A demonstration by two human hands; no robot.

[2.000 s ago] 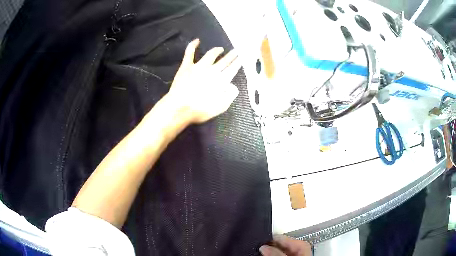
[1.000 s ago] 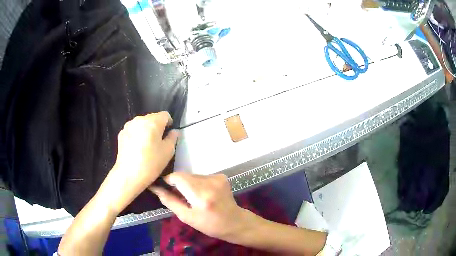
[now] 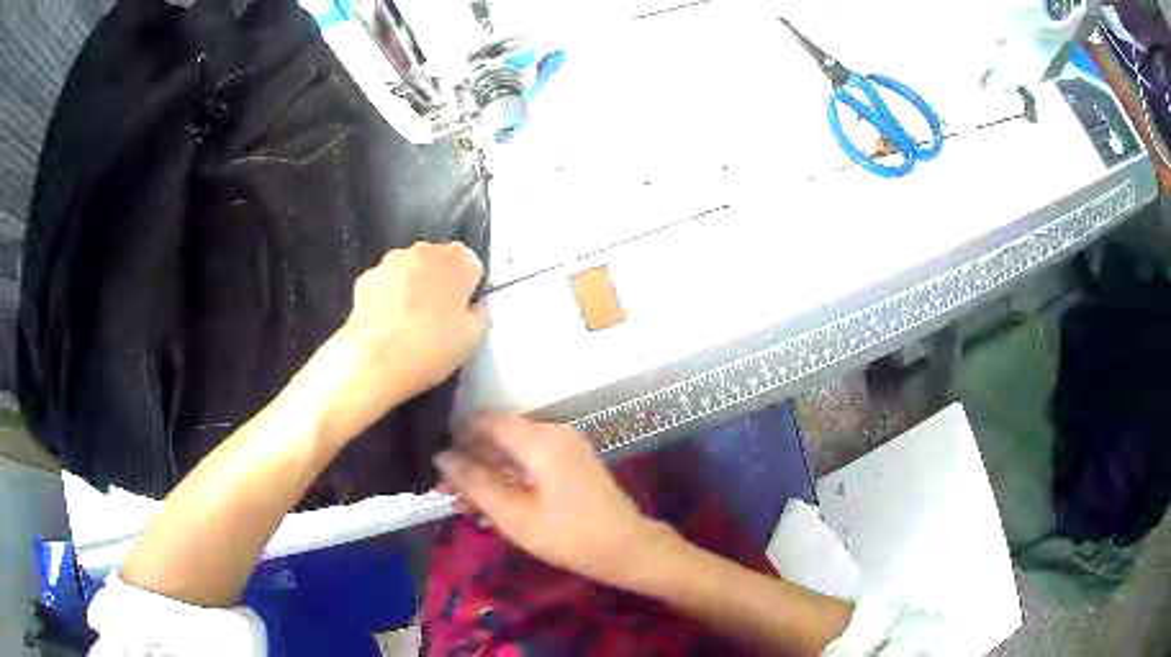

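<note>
The dark garment (image 3: 257, 257) with thin pale stitch lines lies on the left of the white machine table. Its right edge runs under the needle area (image 3: 478, 144). My left hand (image 3: 424, 315) grips that edge just below the needle area, fingers curled over the cloth. My right hand (image 3: 527, 494) is nearer me at the table's front edge, blurred, with fingers bent at the cloth's lower corner; whether it holds the cloth cannot be told.
Blue-handled scissors (image 3: 884, 122) lie at the back right. A tan patch (image 3: 597, 298) is right of the cloth. An edge ruler (image 3: 873, 327) runs along the front. A white sheet (image 3: 918, 526) and dark cloth (image 3: 1115, 424) are beyond the table.
Both hands have come together at the cloth's right edge, now below the needle. Since the last earlier frame, my left hand has moved slightly up and right, away from my right hand.
</note>
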